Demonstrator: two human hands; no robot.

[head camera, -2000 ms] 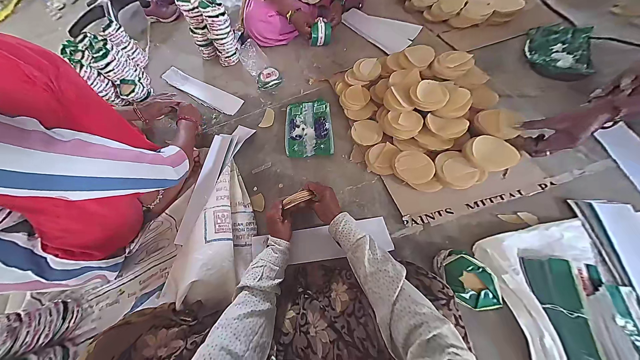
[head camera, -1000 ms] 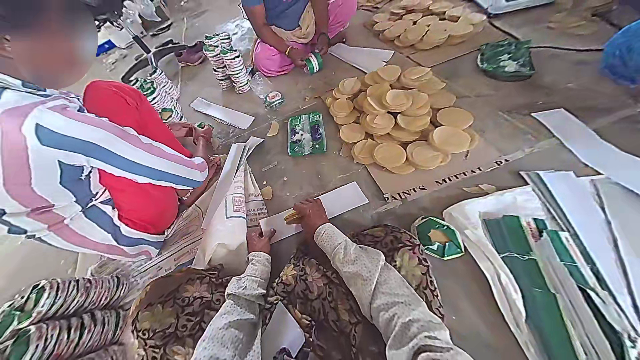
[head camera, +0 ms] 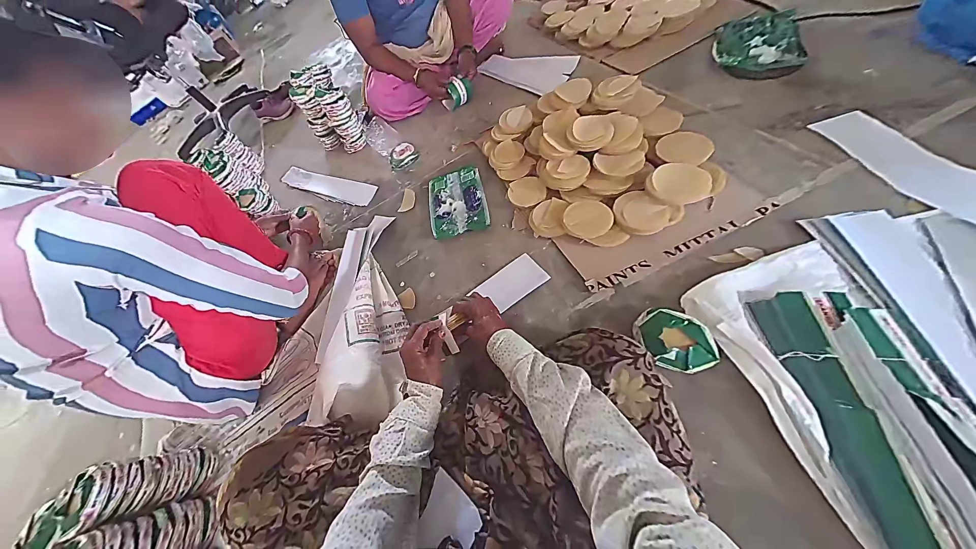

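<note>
Low in the middle of the view, my left hand [head camera: 424, 352] and my right hand [head camera: 480, 316] meet around a small stack of thin tan discs [head camera: 457, 320], with a white paper strip [head camera: 448, 335] partly around its end. Beyond my right hand a white paper strip [head camera: 509, 284] lies on the floor, its near end at my fingers. Past it, piles of round tan discs [head camera: 591, 133] lie on a flattened cardboard sheet [head camera: 648, 259] that bears printing. A green packet [head camera: 458, 203] with white matter on it lies left of the discs.
A person in striped clothing [head camera: 137, 290] sits at left, and another person's hands [head camera: 450, 80] hold a green-wrapped stack at the top. Wrapped stacks [head camera: 122, 496] lie at lower left. A white sack [head camera: 366, 335] stands beside my left hand. Green and white sheets [head camera: 823, 381] lie at right.
The white strip, flat under my hands two seconds ago, now has one part up against the disc stack between my hands. The view has shifted and shows more of the people opposite and at left.
</note>
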